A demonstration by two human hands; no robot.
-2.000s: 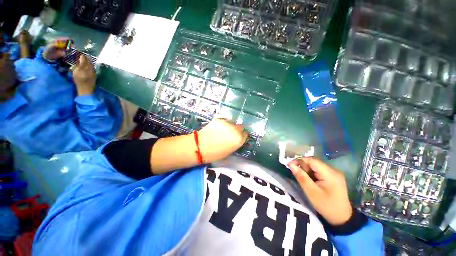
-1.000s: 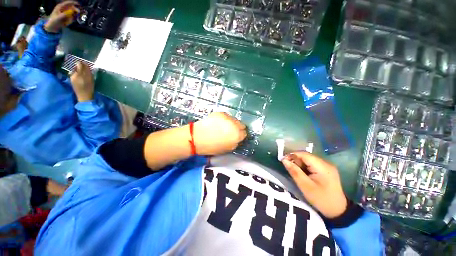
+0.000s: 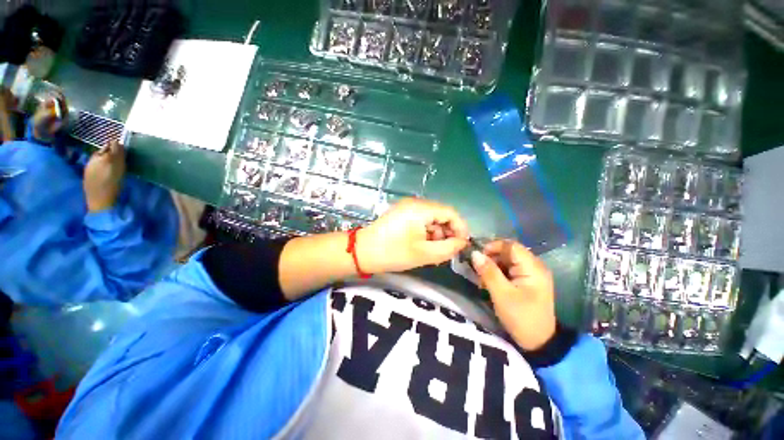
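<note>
My left hand (image 3: 413,234), with a red string at the wrist, meets my right hand (image 3: 518,288) in front of my shirt. A small dark piece (image 3: 472,249) shows between the fingertips of both hands, mostly hidden by them. A small white sheet (image 3: 464,268) shows partly under my right thumb and fingers. The part-filled clear blister tray (image 3: 391,176) lies just beyond my left hand, with shiny parts in many pockets and several empty pockets on its right side.
A blue-ended film packet (image 3: 507,159) lies beyond my right hand. A full blister tray (image 3: 666,249) lies right, an empty tray (image 3: 636,77) top right, another filled tray (image 3: 408,43) top centre. A white sheet (image 3: 193,94) and black tray (image 3: 125,34) lie left, by a person in a blue smock (image 3: 52,223).
My left hand has moved right from the tray edge to my right hand. The white sheet at my right fingertips is now mostly covered. The view has shifted slightly.
</note>
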